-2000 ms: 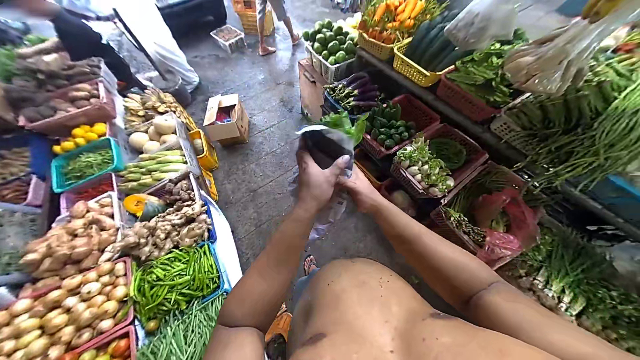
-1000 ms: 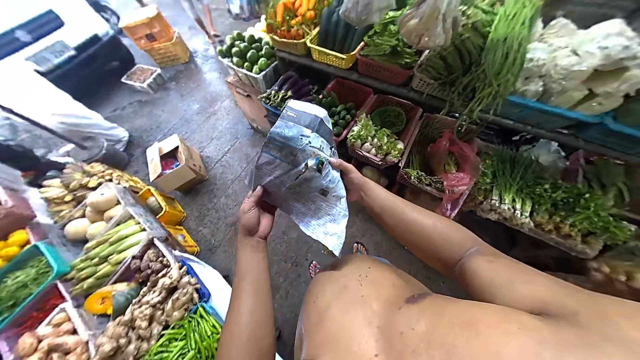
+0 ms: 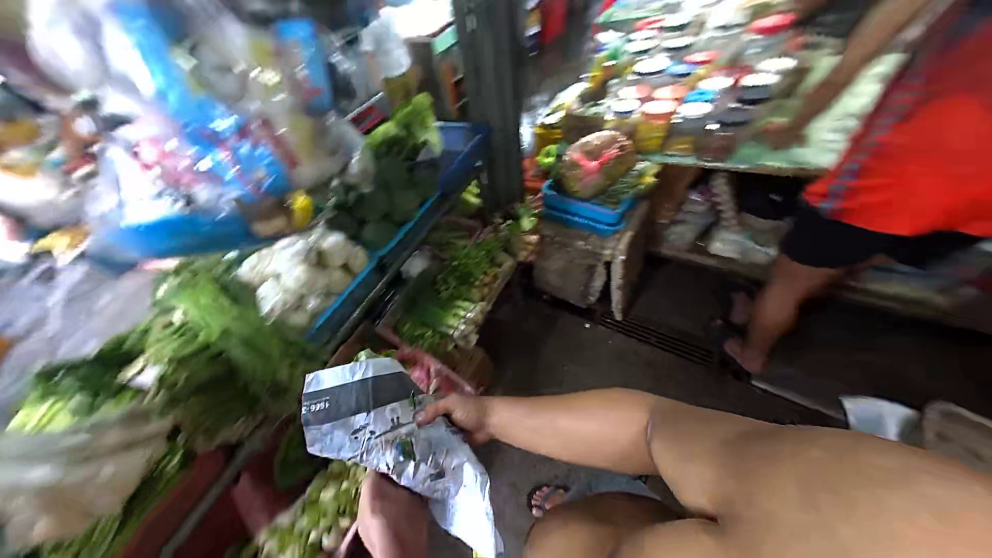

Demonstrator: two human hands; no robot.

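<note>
A crumpled sheet of printed paper or plastic wrapping (image 3: 387,426), silvery with a dark band, hangs between my hands. My right hand (image 3: 459,415) pinches its right edge, thumb on top. Below its lower left edge is my left hand (image 3: 391,511), whose fingers are mostly hidden by the sheet. Pale-stemmed greens (image 3: 322,508) lie in a crate just left of my left hand. Behind the sheet, a pink plastic bag (image 3: 434,372) shows.
Leafy greens (image 3: 217,341) and white bulbs or cauliflower (image 3: 302,271) fill the left stall. A dark post (image 3: 490,101) stands ahead. Beyond it are a blue basket (image 3: 587,209) on a stand and a table of jars (image 3: 697,108). A person in a red top (image 3: 914,147) stands at the right.
The sheet, bunched in my hands two seconds ago, was spread out by one second ago and remains spread. The view has swung far to the right, bringing in the jar table and another person.
</note>
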